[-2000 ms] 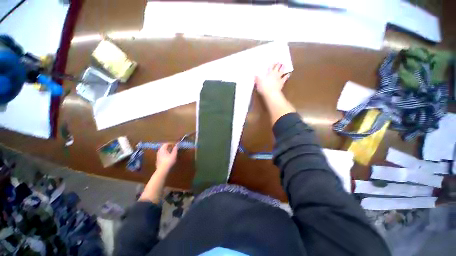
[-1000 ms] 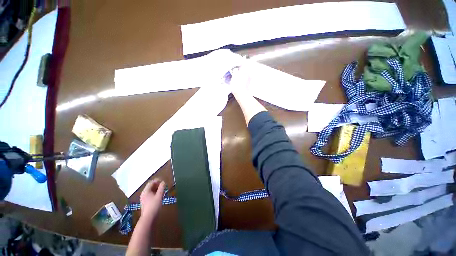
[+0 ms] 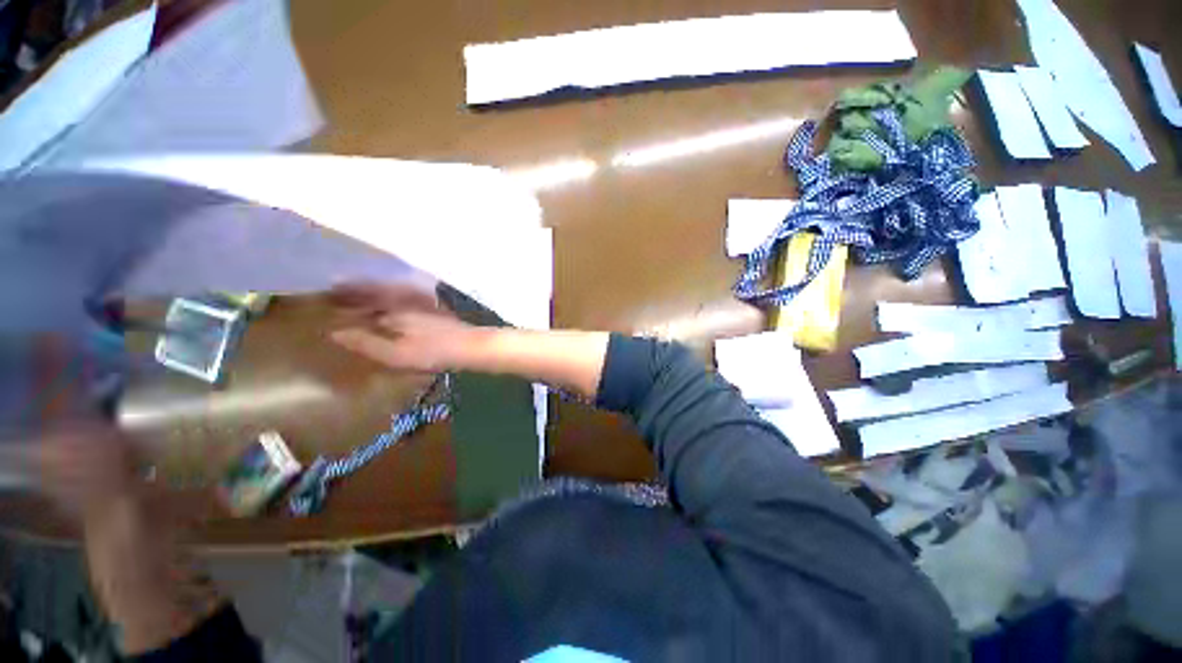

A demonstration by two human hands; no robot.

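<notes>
An olive cloth stack lies lengthwise before me, a checked tie strip coming out on its left. A large white-and-grey sheet, blurred on the left, sweeps over the stack's far end; whether it is paper or cloth is unclear. My right hand is at its near edge, fingers pointing left and partly blurred; its grip is unclear. My left hand is a strong blur at the far left, below a blurred blue shape. What it holds cannot be told.
A small open box and a silver plate lie left. A long white-topped stack lies at the back. Right are tangled checked strips, a yellow block, narrow white strips and white-topped pieces.
The view has shifted. My right hand has moved from the white pieces to the left; my left hand has left the tie strip's side for the far left. The white pieces' arrangement is changed, with a blurred sheet there.
</notes>
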